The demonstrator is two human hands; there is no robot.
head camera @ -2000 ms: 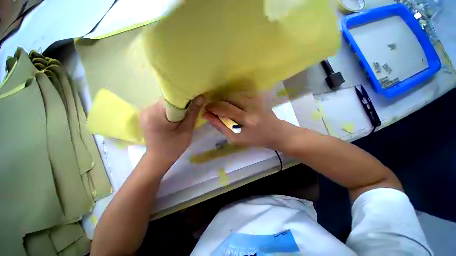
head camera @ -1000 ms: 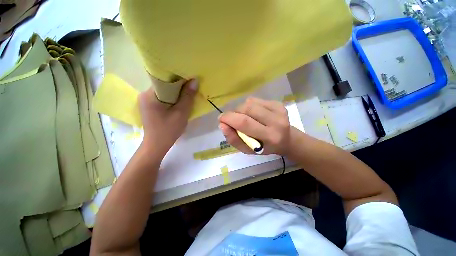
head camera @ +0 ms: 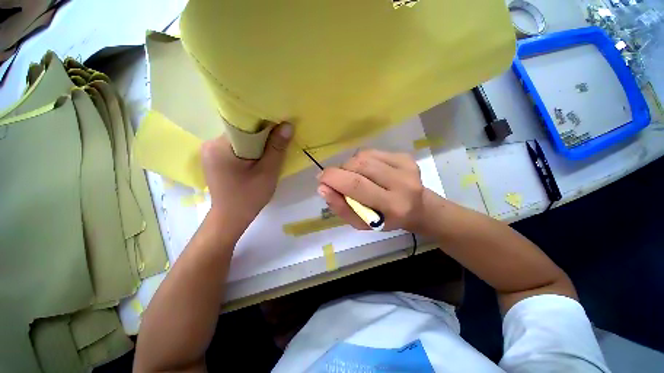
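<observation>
The bag panel is lifted and folded over, its yellow underside showing. My left hand grips its folded olive edge, thumb on top. My right hand holds the awl by its cream-yellow handle. The awl's thin dark spike points up and left, its tip at the yellow underside just right of my left thumb. Below lies the white board with strips of masking tape. Small dark lettering sits on the board, partly hidden by my right hand.
At the right are a small hammer, thread snips and a blue tray holding small metal pieces. A tape roll and hardware in clear bags lie beyond. Stacked panels fill the left side.
Since two seconds ago, the panel has settled and my right hand has moved back from the fold, exposing the awl's spike at the underside. Over the last second the hands have barely shifted.
</observation>
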